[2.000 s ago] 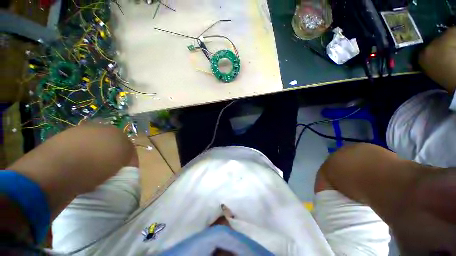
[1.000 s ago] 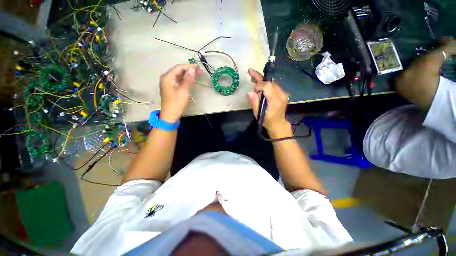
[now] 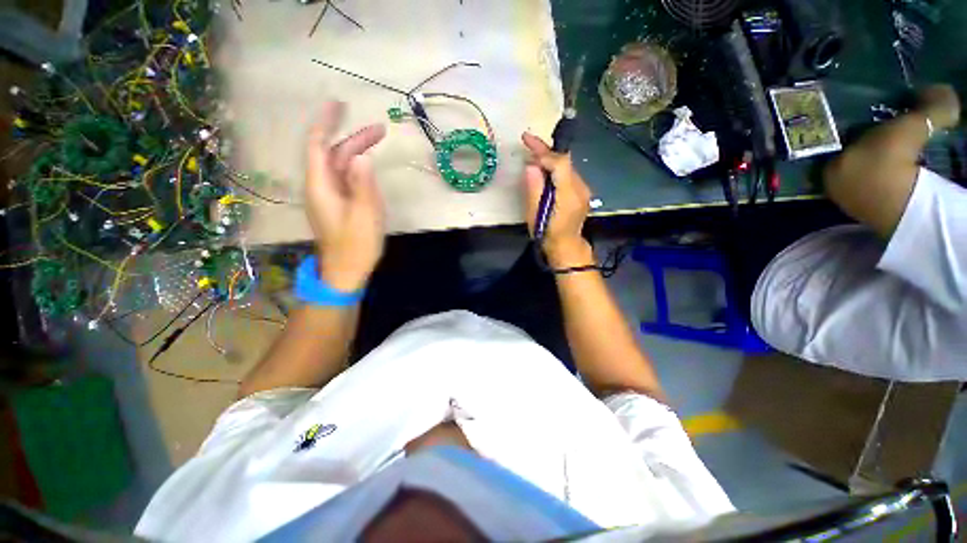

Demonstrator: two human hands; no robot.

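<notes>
A green ring PCB [image 3: 467, 159] lies flat on the pale board [image 3: 276, 106], with dark lead wires [image 3: 422, 106] running up from it to a small green attached board [image 3: 397, 114]. My left hand [image 3: 345, 202], with a blue wristband [image 3: 323, 284], is open and empty to the left of the ring, not touching it. My right hand [image 3: 559, 202] holds the black soldering iron [image 3: 563, 133] right of the ring, its metal tip pointing up, away from the ring. The iron cord [image 3: 602, 265] loops at my right wrist.
A tangled batch of wired boards [image 3: 127, 159] lies at the left. At the right are a round dish [image 3: 637, 83] with shiny contents, a crumpled tissue [image 3: 688, 143] and a small framed panel [image 3: 805, 120]. Another person's arm [image 3: 885, 159] and a blue stool [image 3: 700, 288] are further right.
Both hands have come up over the bench, the right with the iron. Since a second ago, my left hand has opened wider and moved left. The ring appears slightly shifted with the view.
</notes>
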